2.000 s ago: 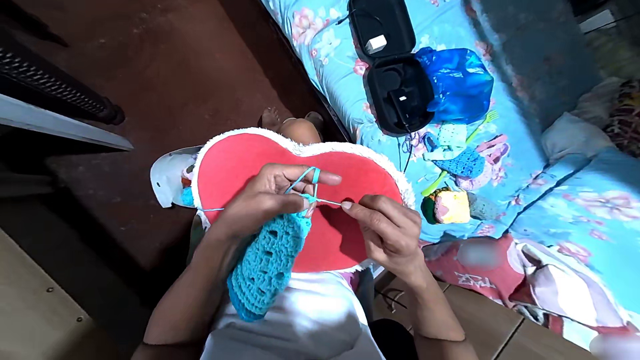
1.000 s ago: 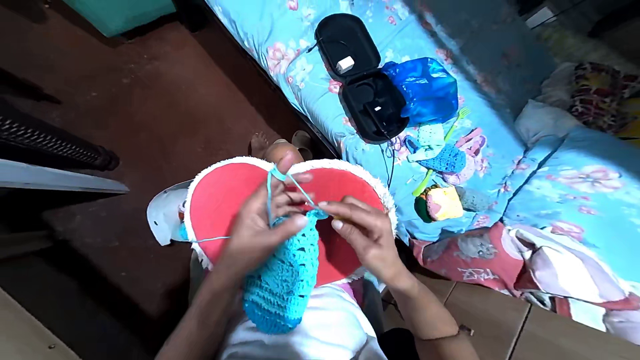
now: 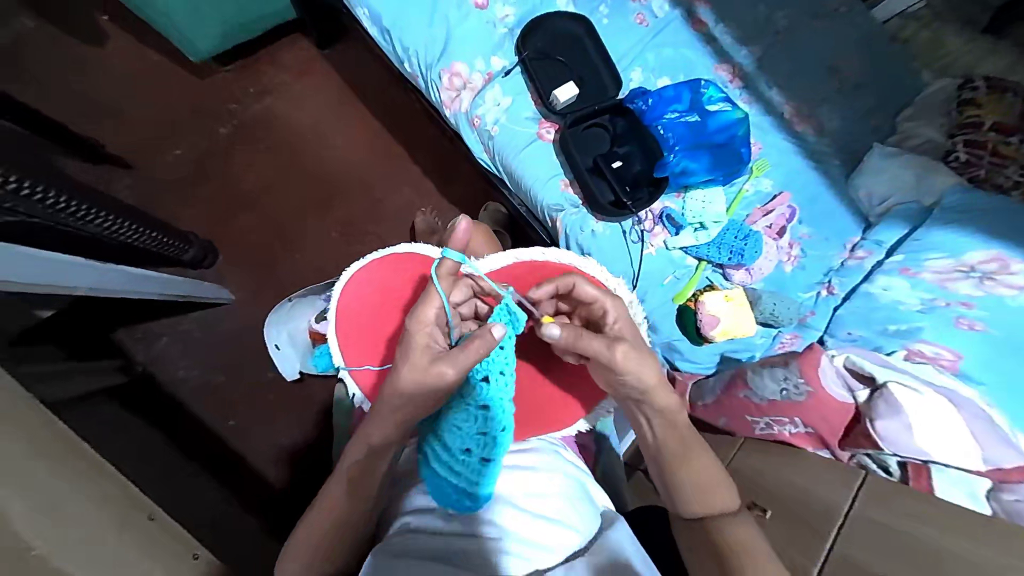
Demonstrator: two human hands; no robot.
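My left hand [image 3: 444, 336] pinches the upper edge of a turquoise crochet piece [image 3: 472, 432], with turquoise yarn [image 3: 444, 300] looped around its raised index finger. My right hand [image 3: 596, 332] grips a crochet hook [image 3: 524, 302] with a yellow part at the fingertips; its thin shaft meets the top of the piece. The crochet hangs down over a white garment. Beneath both hands lies a red heart-shaped cushion [image 3: 376, 308] with a white fluffy edge. A strand of yarn runs left across the cushion towards a turquoise bit of yarn [image 3: 323, 360] beside it.
On the flowered bed sheet [image 3: 512, 144] at the right lie an open black case [image 3: 612, 164], a blue plastic bag [image 3: 700, 132], a green plastic fork [image 3: 748, 186] and several crocheted pieces [image 3: 732, 242]. A crumpled red and white cloth [image 3: 768, 400] lies at the lower right.
My left index finger, with the yarn around it, now points up, away from my body. The crochet piece hangs more upright than two seconds ago. The view has shifted somewhat.
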